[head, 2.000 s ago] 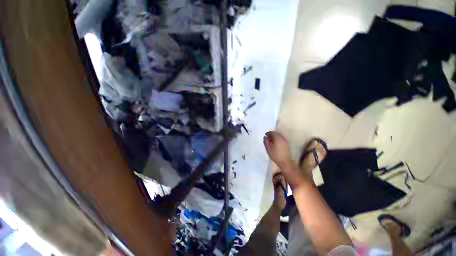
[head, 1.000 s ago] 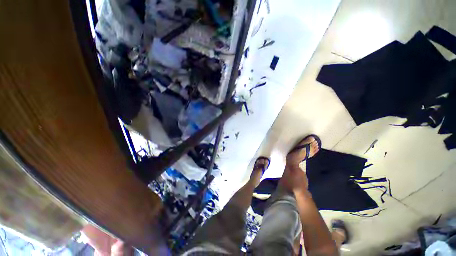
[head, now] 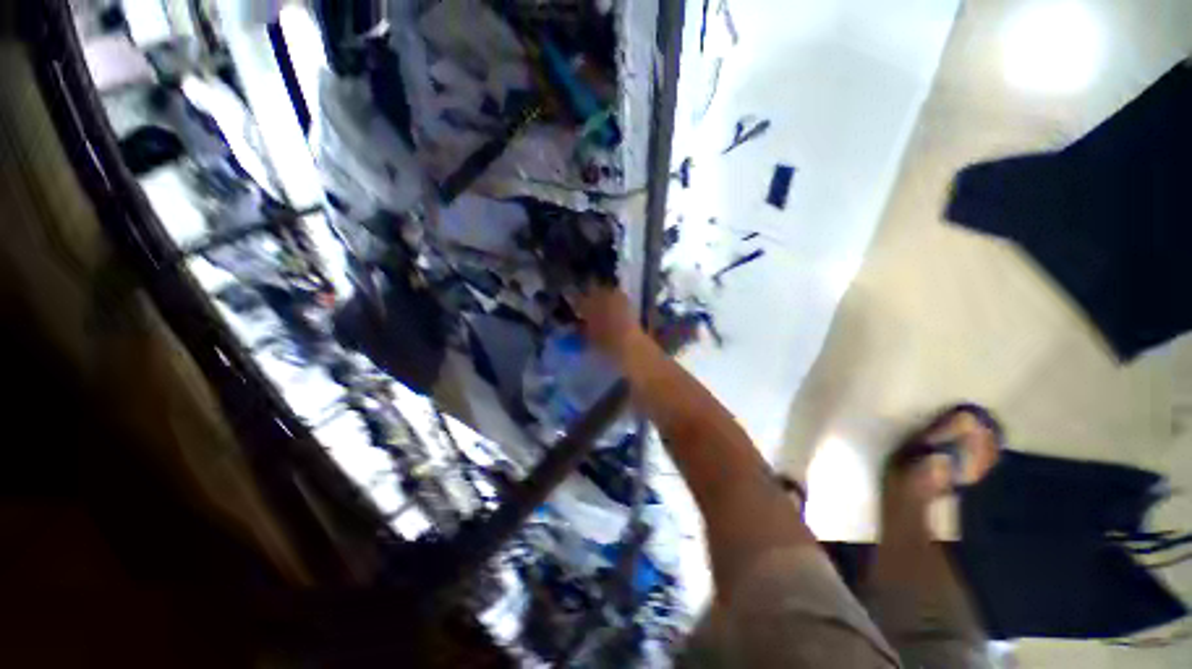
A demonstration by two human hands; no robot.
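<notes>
My right arm reaches from the bottom of the view into a heap of mixed fabric scraps (head: 484, 222) on low framed shelving under the table. My right hand (head: 604, 318) is blurred, at the heap's edge beside dark pieces and a bluish plastic-like piece (head: 562, 373). Its fingertips merge with the scraps, so whether it grips anything cannot be told. My left hand is not in view.
The brown table underside or edge (head: 144, 431) fills the left, dark and blurred. A dark slanting bar (head: 549, 464) crosses below my hand. A white floor strip (head: 811, 144) carries slivers. Large black fabric remnants (head: 1065, 536) lie on the floor by my sandalled foot (head: 961, 451).
My right hand has moved from beside my legs leftward and up into the scrap heap. The fingers seen at the bottom left a second ago are gone. The floor and remnants have shifted right in view.
</notes>
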